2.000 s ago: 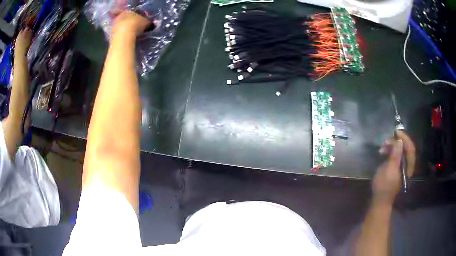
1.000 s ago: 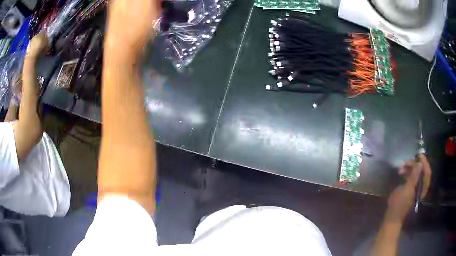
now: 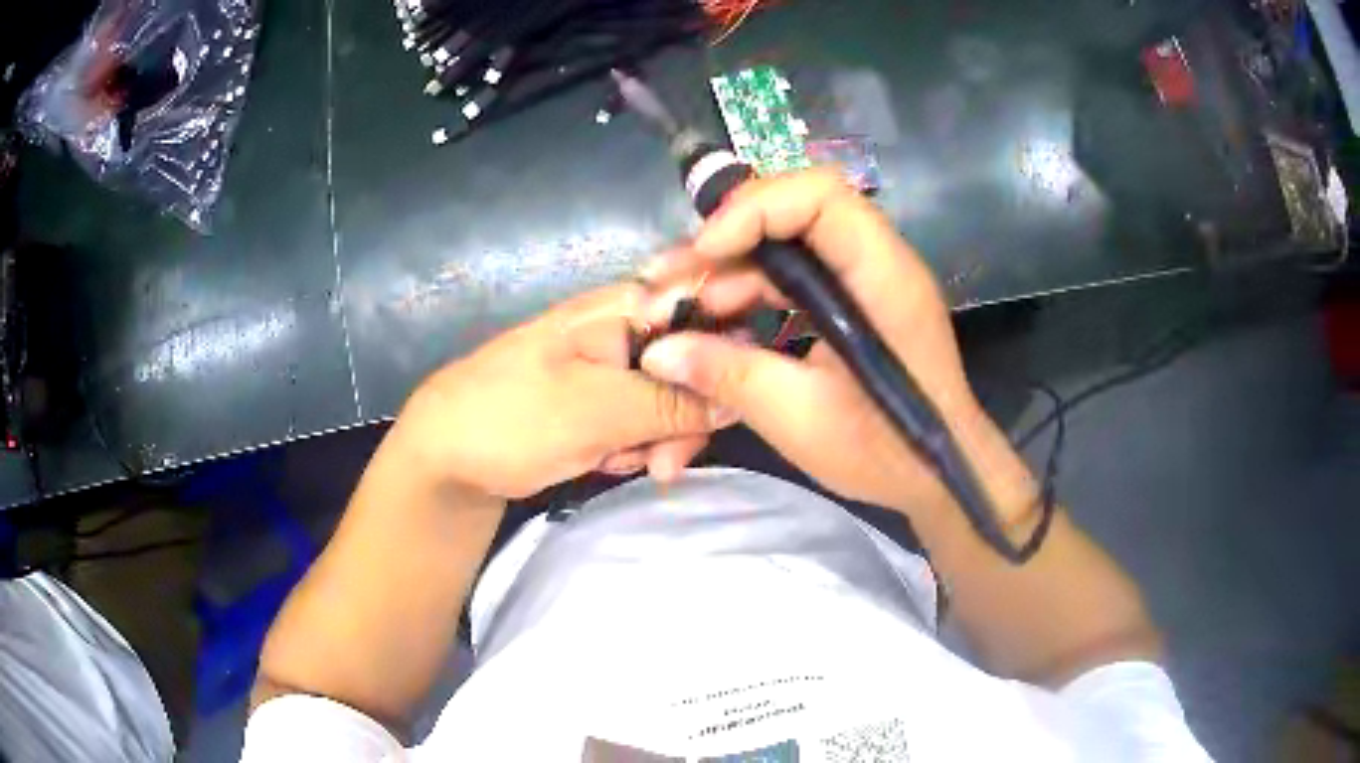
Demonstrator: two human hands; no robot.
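Observation:
My right hand (image 3: 835, 321) holds a soldering iron (image 3: 843, 328) with a black handle; its tip points up and left over the table. My left hand (image 3: 545, 388) meets my right hand in front of my shirt. A short black cable (image 3: 682, 313) shows between the fingers, mostly hidden by both hands. Small red wire ends show beside the right fingers. A green PCB panel (image 3: 761, 116) lies on the table just beyond my right hand; its near end is hidden behind the hand.
Black cables (image 3: 552, 45) with white connectors lie at the back. A clear plastic bag (image 3: 164, 112) is at back left. A small red item (image 3: 1171, 72) and a metal tray (image 3: 1305, 187) are at right. The iron's black cord loops past my right wrist. Another person's white sleeve shows at lower left.
My left hand has come back from the plastic bag to my front. My right hand has moved left with the iron and joined it. The view has shifted.

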